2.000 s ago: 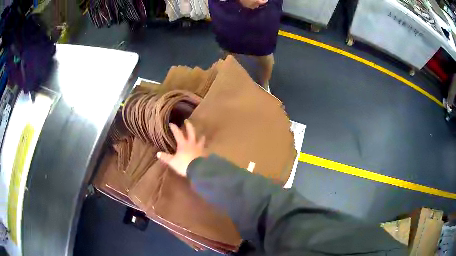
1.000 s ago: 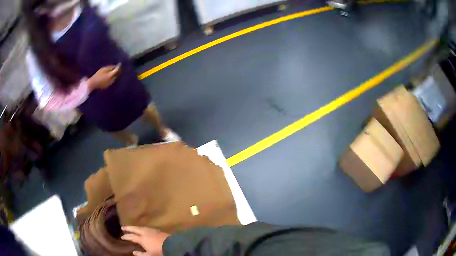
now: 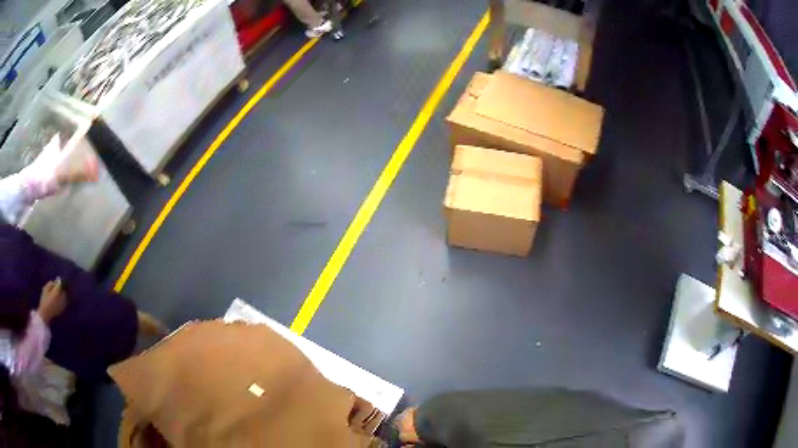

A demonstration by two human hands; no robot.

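Note:
A stack of tan-brown flat bag panels (image 3: 210,367) lies at the bottom left, cut off by the lower edge. A small pale label (image 3: 256,389) is on the top panel. A white board edge (image 3: 350,372) shows under the stack's far right side. My right hand (image 3: 407,426) is at the stack's right corner, beside some small dark strips or edges. It is small, blurred and partly cut off; its fingers cannot be made out. Its dark green-grey sleeve comes in from the right. My left hand is out of the picture.
Two cardboard cartons (image 3: 494,201) stand on the dark floor ahead, with an open box of silvery packs behind. A person in dark purple (image 3: 70,315) is at the left edge. White wheeled bins (image 3: 171,96) stand upper left. A bench with red items (image 3: 779,254) is at the right.
The view has swung right, so the stack sits lower left and the cartons are central. My right hand has gone from the looped brown handles to the stack's right corner.

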